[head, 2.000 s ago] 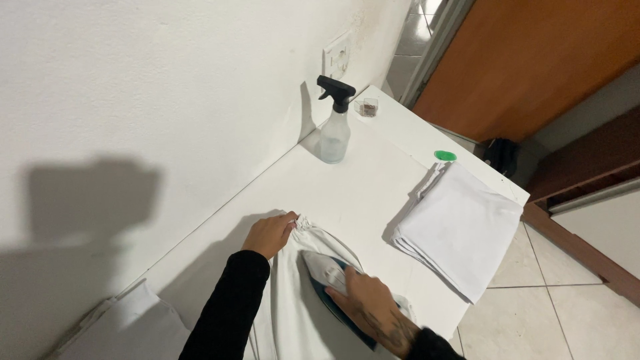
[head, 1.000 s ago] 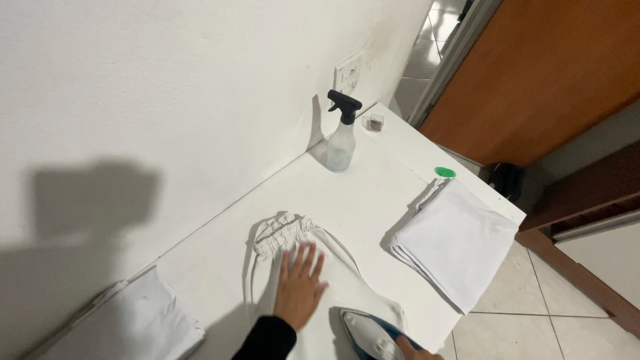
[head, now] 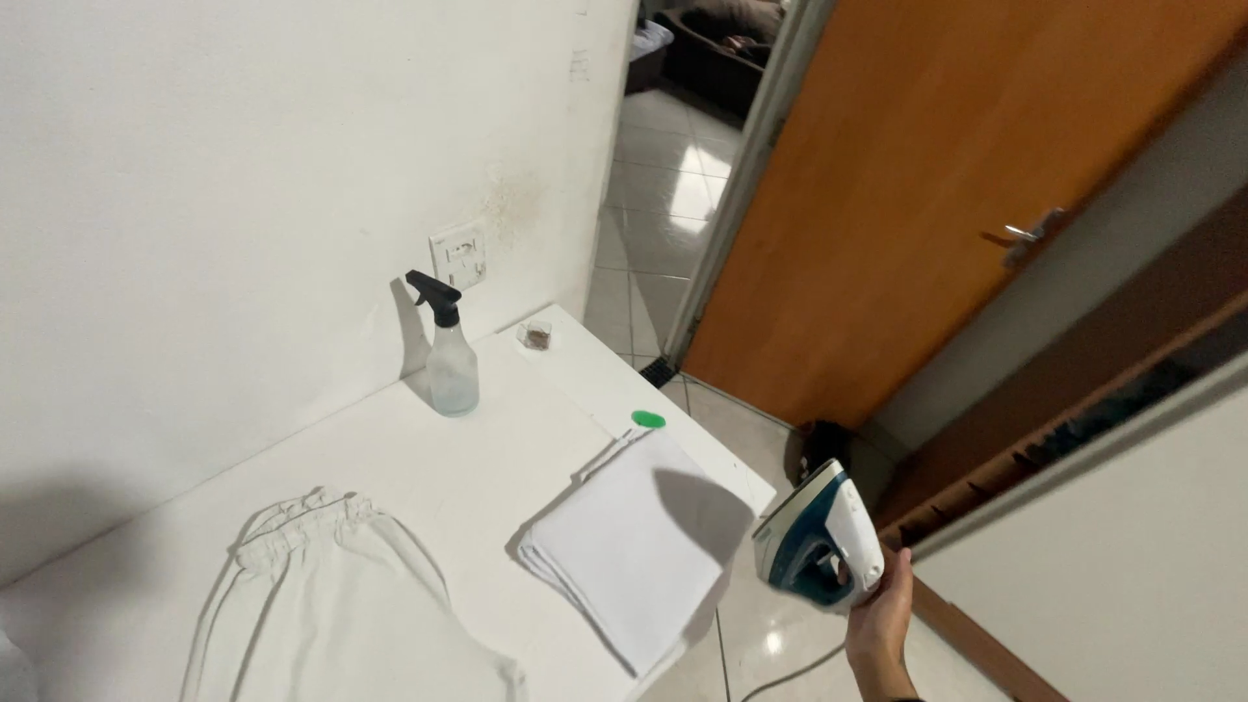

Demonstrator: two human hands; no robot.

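My right hand (head: 880,624) is closed around the handle of a blue and white clothes iron (head: 824,546). It holds the iron up beyond the table's right edge, over the tiled floor, with the tip pointing up. My left hand is out of view. A white cloth item with a gathered top and cords, apparently a drawstring bag (head: 331,604), lies flat on the white table (head: 468,468) at lower left, touched by no hand. To its right is a folded white cloth (head: 634,546), partly in shadow.
A spray bottle (head: 451,370) with a black trigger stands by the wall, below a power outlet (head: 458,255). A small clear container (head: 535,335) and a green disc (head: 647,419) lie near the table's far edge. An orange wooden door (head: 907,175) is beyond; a cord (head: 799,673) hangs at lower right.
My right hand has lifted the iron off the cloth item and moved it right, past the table edge. My left hand, on the cloth item a second ago, has left the view. The view has shifted right.
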